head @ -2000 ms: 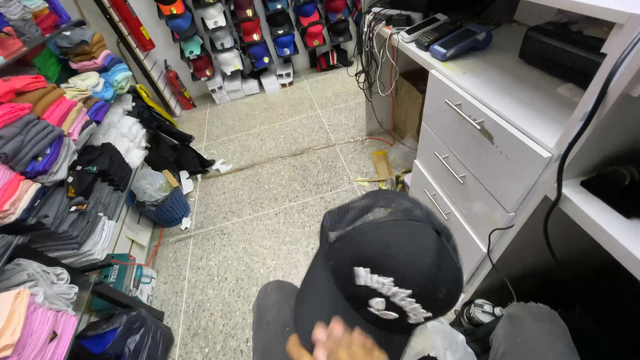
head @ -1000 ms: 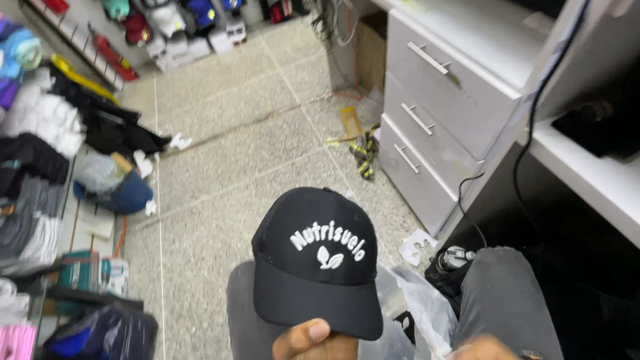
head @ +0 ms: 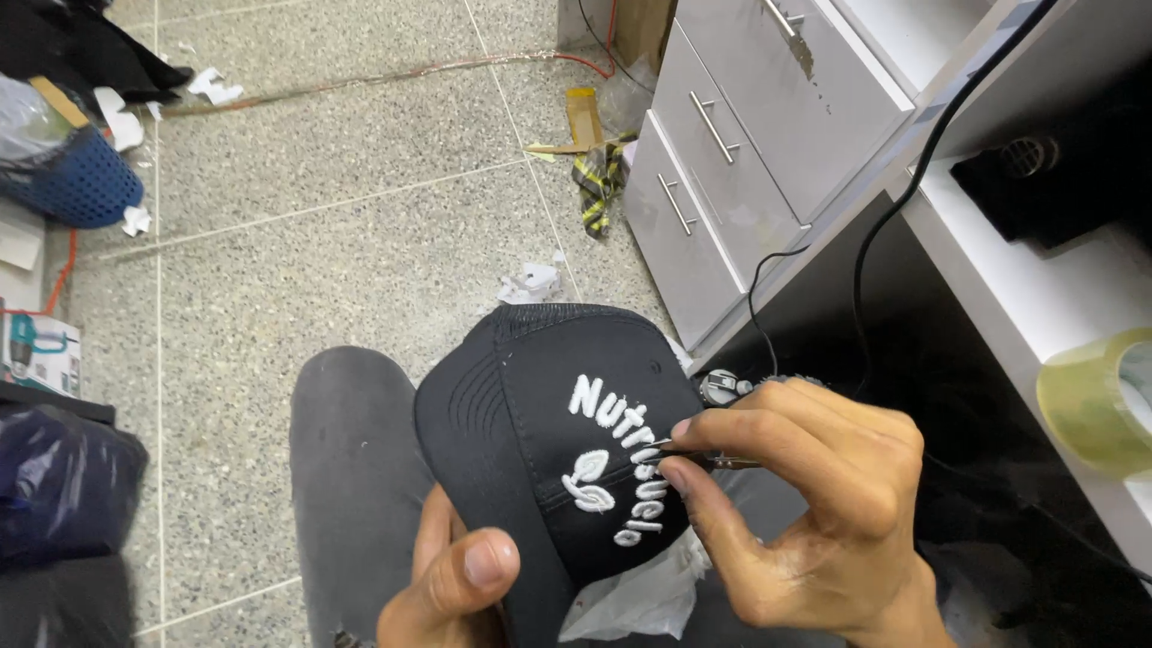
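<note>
A black cap (head: pixel 594 360) with raised white embroidered lettering and a leaf design lies tilted over my lap, its brim pointing left. My left hand (head: pixel 459 567) holds it by the brim, thumb on top and fingers underneath. Between the thumb and index finger of my right hand (head: pixel 792 504) is a small metal tool (head: pixel 720 460), perhaps tweezers or thread snips. Its tip meets the middle of the embroidered letters. Most of the tool is hidden by the fingers. Below the cap a translucent plastic bag (head: pixel 643 594) rests between my legs.
A white drawer unit (head: pixel 720 171) stands ahead on the right, beside a shelf (head: pixel 1017 270) bearing a roll of clear tape (head: pixel 1098 405). Black cables hang there. Paper scraps (head: pixel 531 283) and a cardboard piece (head: pixel 583 117) lie on the speckled floor. A blue basket (head: pixel 76 180) stands at left.
The cap has turned so its brim points left instead of toward me. My right hand has come to the lettering with a small metal tool. The view has moved closer and down.
</note>
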